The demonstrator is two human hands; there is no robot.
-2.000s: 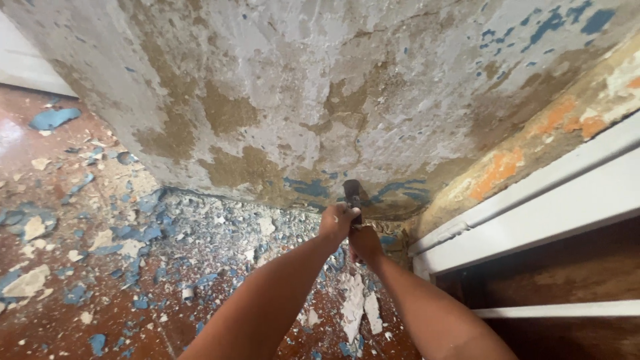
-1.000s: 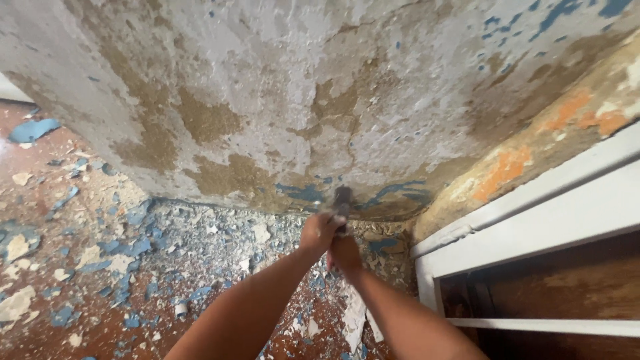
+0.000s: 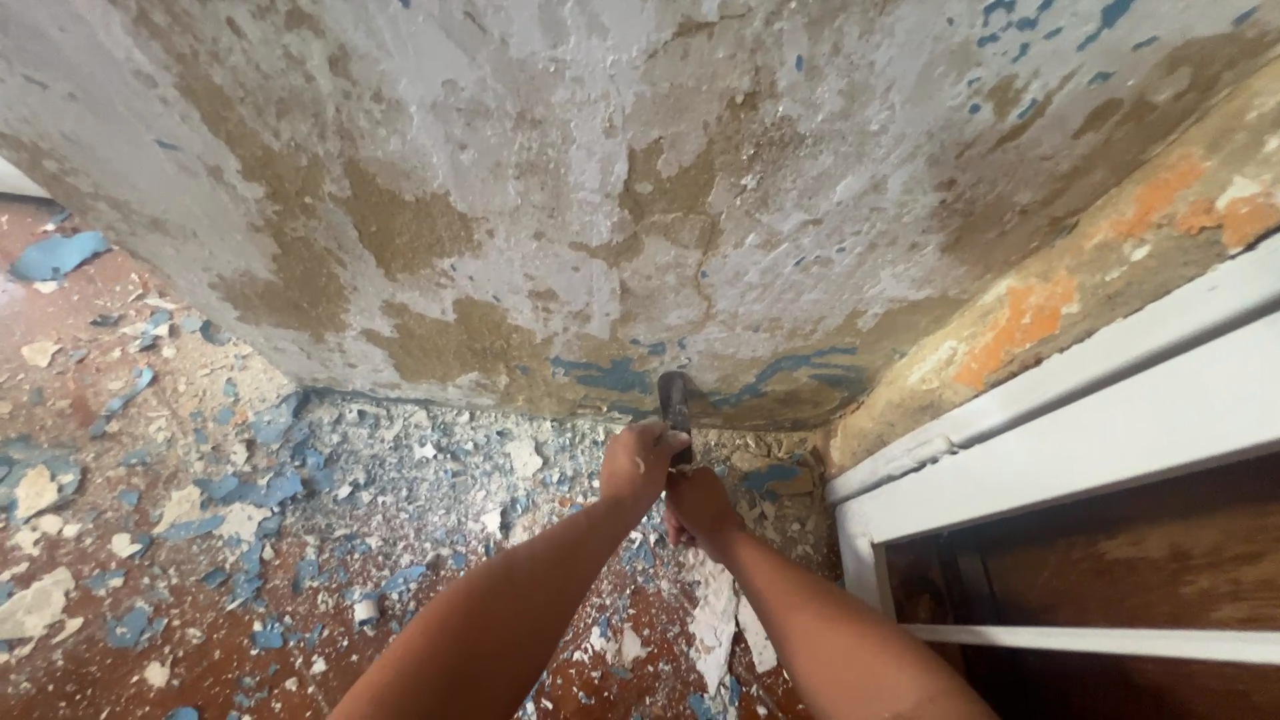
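Note:
A scraper with a dark metal blade [image 3: 675, 400] points away from me, its tip against the foot of the plaster wall [image 3: 560, 230]. My left hand [image 3: 640, 458] is closed around it near the blade. Just behind, my right hand [image 3: 700, 508] grips the handle, which the fingers mostly hide. Strips of blue paint [image 3: 612, 374] cling to the wall on both sides of the blade, among bare brown and whitish patches.
Blue and white paint flakes [image 3: 260, 490] and dust cover much of the reddish floor [image 3: 400, 680]. On the right a white wooden frame [image 3: 1050, 430] with dark openings stands beside a wall strip with orange patches [image 3: 1020, 325]. A large blue flake [image 3: 58, 256] lies far left.
Both hands keep hold of the scraper, which stays low on the wall near the blue strips. The view has shifted slightly.

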